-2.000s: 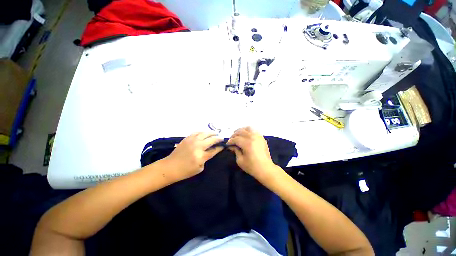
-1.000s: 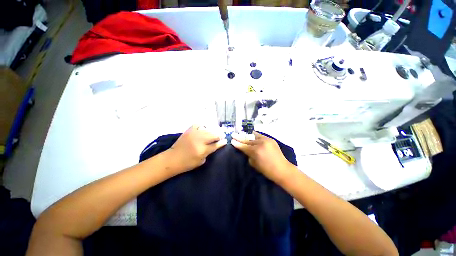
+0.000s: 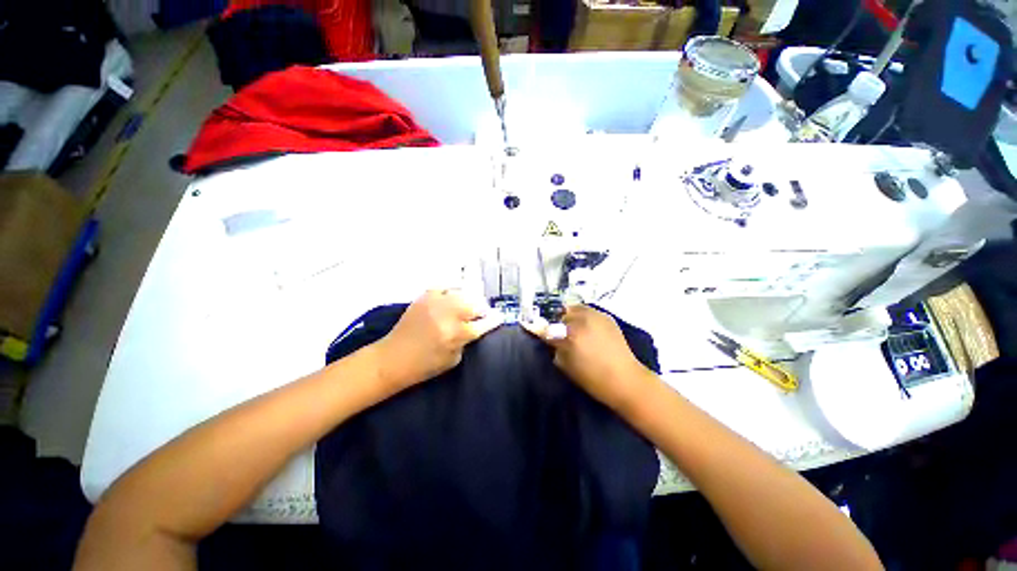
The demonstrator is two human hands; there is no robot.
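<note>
A dark garment lies over the table's front edge and hangs down towards my lap. Its top edge is at the presser foot of the white sewing machine. My left hand grips the top edge just left of the foot. My right hand grips it just right of the foot, fingertips beside the needle area. The fingertips of both hands are close together. Whether a label lies between them is too small and bright to tell.
Yellow-handled snips lie right of the needle. A digital display sits at the right table end. A red cloth is at the far left corner. A glass jar and a brown rod stand behind the machine.
Both hands have moved the garment's top edge forward from the table front to the presser foot. Over the last second the hands have stayed there. The view has tilted up.
</note>
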